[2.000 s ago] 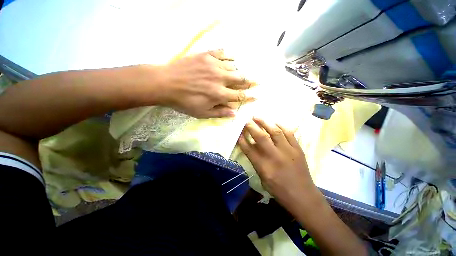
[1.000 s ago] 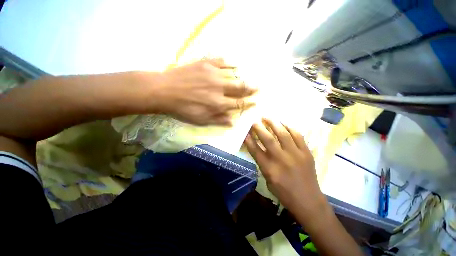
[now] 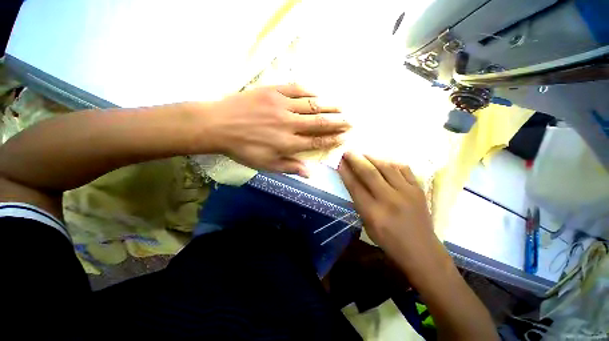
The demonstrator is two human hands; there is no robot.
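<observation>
Pale yellow garment fabric lies on the machine table and is mostly bleached white by the lamp. Part of it shows right of the hands, below the sewing machine head. My left hand lies palm down on the cloth, fingers slightly apart and pointing right. My right hand rests just right of and below it, fingers close together with tips on the cloth. Glare hides the fingertips, the needle area and whether anything is pinched.
Blue-handled snips lie on the table at right. The table's grey front edge carries a scale. A yellow garment bundle hangs at left below table level. Tangled scraps are at lower right. A dark-clothed lap is below.
The camera view has shifted. Less cloth and lace shows left of my hands, and more of the scale edge is uncovered. Both hands stay close together on the cloth.
</observation>
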